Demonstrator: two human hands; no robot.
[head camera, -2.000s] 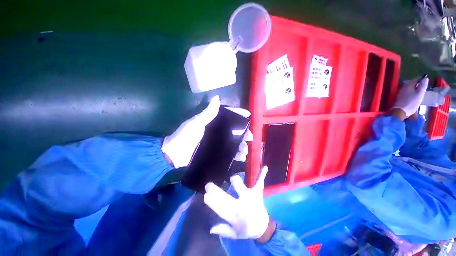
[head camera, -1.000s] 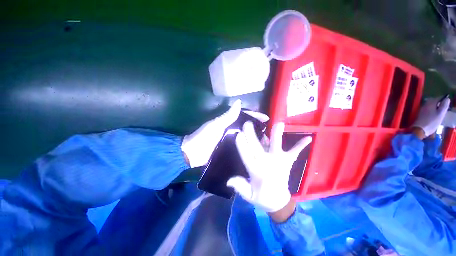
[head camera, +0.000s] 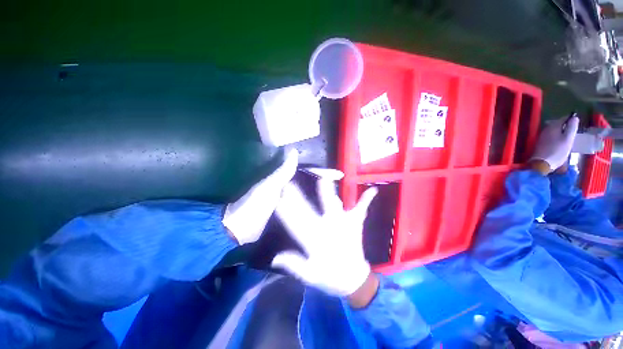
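Note:
A dark, glossy smartphone (head camera: 265, 247) is held tilted left of the red tray. My left hand (head camera: 263, 201), in a white glove, grips its upper left edge, with fingertips showing past the top end. My right hand (head camera: 326, 240), also white-gloved, lies over the phone with its fingers spread and hides much of its face. Whether the palm touches the glass, or a pale cloth is under it, I cannot tell. Another dark phone (head camera: 380, 221) lies in the near left pocket of the red compartment tray (head camera: 425, 172).
A white bottle (head camera: 288, 116) with a round translucent lid (head camera: 336, 68) stands left of the tray. Label sheets (head camera: 378, 129) lie in two far pockets, dark phones (head camera: 502, 126) in two others. A neighbour's gloved hand (head camera: 555, 142) and blue sleeve are at the tray's right end.
My right hand has moved from beside the phone's lower end up over its face, fingers spread. My left hand keeps its grip. The whole view has shifted slightly back and forth.

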